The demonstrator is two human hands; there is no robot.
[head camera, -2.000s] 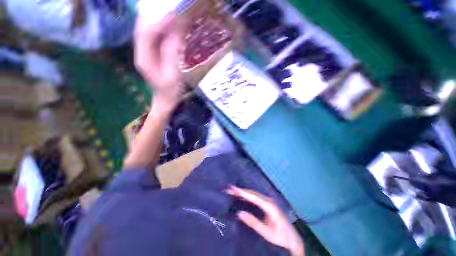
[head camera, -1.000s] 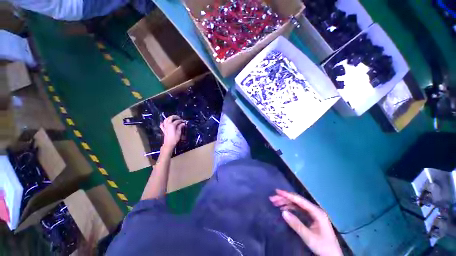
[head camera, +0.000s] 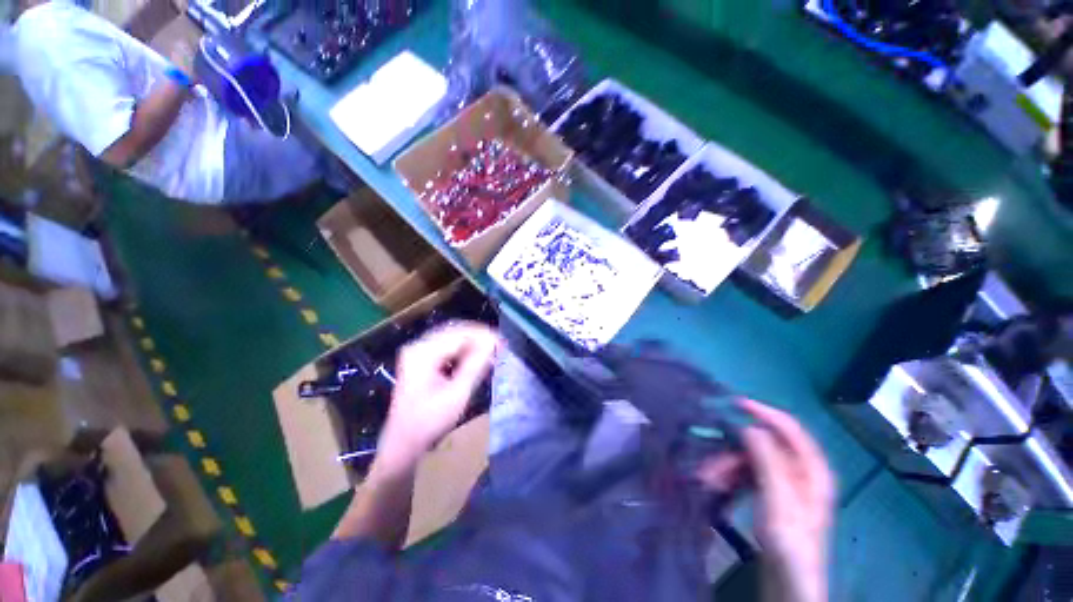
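Observation:
My left hand [head camera: 438, 382] is blurred, with curled fingers, over the near edge of a floor-level carton [head camera: 308, 453] of black units [head camera: 359, 400]. Whether it holds anything cannot be told. My right hand [head camera: 782, 476] is blurred at the bench edge, with its fingers bent towards a dark, smeared shape [head camera: 677, 394] in front of my body. I cannot tell what that shape is or whether the hand grips it.
On the green bench [head camera: 824, 365] stand a carton of red and silver parts [head camera: 482, 194], a white box of slivers [head camera: 571, 276], two boxes of black parts [head camera: 706, 223] and a narrow box [head camera: 800, 259]. Screw feeders [head camera: 930, 412] stand right. A person [head camera: 153, 112] is upper left.
My left hand has come up out of the carton of black units towards my body. My right hand has moved slightly up and right, and a dark blurred shape now shows beside it.

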